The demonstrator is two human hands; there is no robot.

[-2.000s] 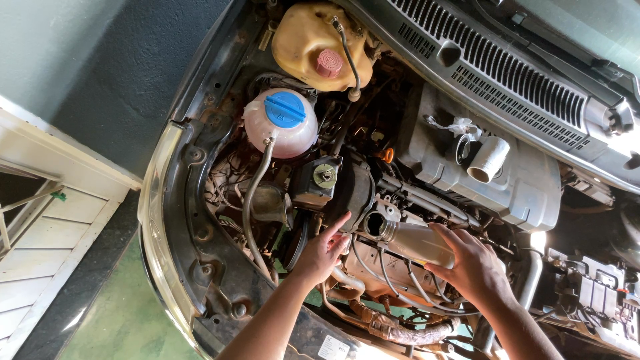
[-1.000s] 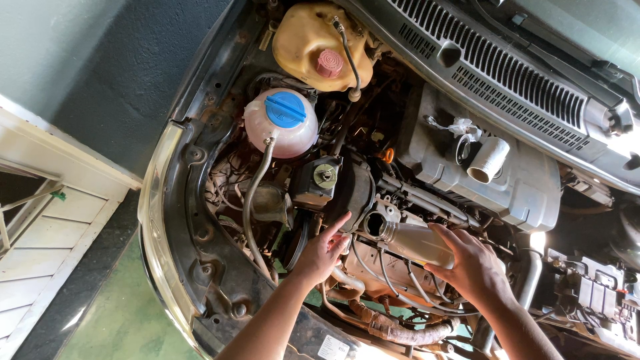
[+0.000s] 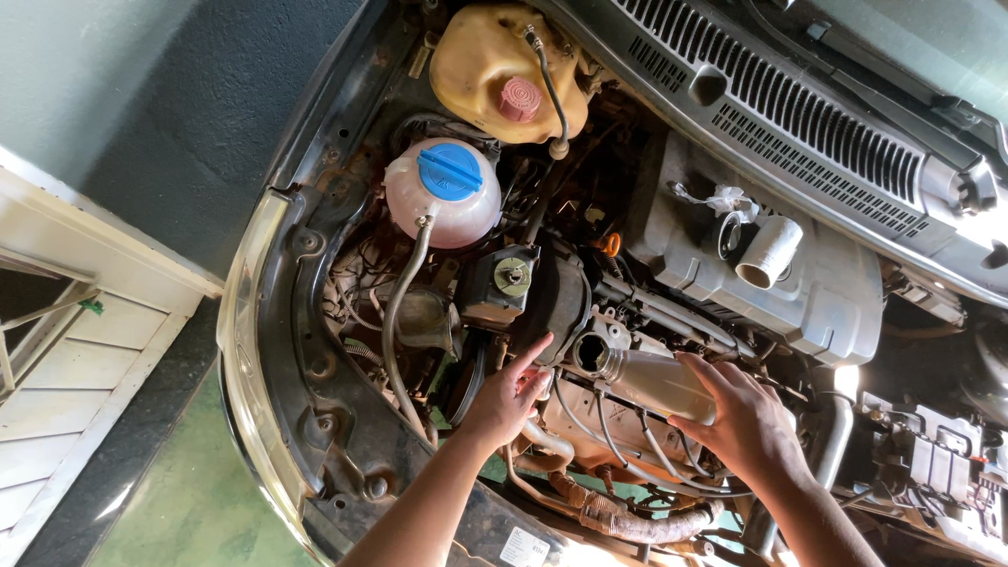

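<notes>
My right hand (image 3: 744, 421) grips a translucent beige plastic bottle (image 3: 661, 384) lying on its side over the engine. The bottle's neck points left, at the round open filler neck (image 3: 591, 352); whether its mouth is inside the opening is unclear. Just below and left of that opening is my left hand (image 3: 508, 402), its index finger extended. A small pale thing (image 3: 545, 382) shows at its fingertips, but whether the hand holds it cannot be told. On the grey plastic engine cover (image 3: 827, 295) rest a white cylindrical container (image 3: 769, 252), a dark ring-shaped piece (image 3: 729, 235) and crumpled film (image 3: 723, 198).
A coolant reservoir with a blue cap (image 3: 449, 172) and a yellowed reservoir with a red cap (image 3: 520, 100) stand upper left. A grey hose (image 3: 398, 323), spark plug wires (image 3: 602, 425) and the front body panel (image 3: 315, 378) surround the work area. The battery (image 3: 937, 465) is lower right.
</notes>
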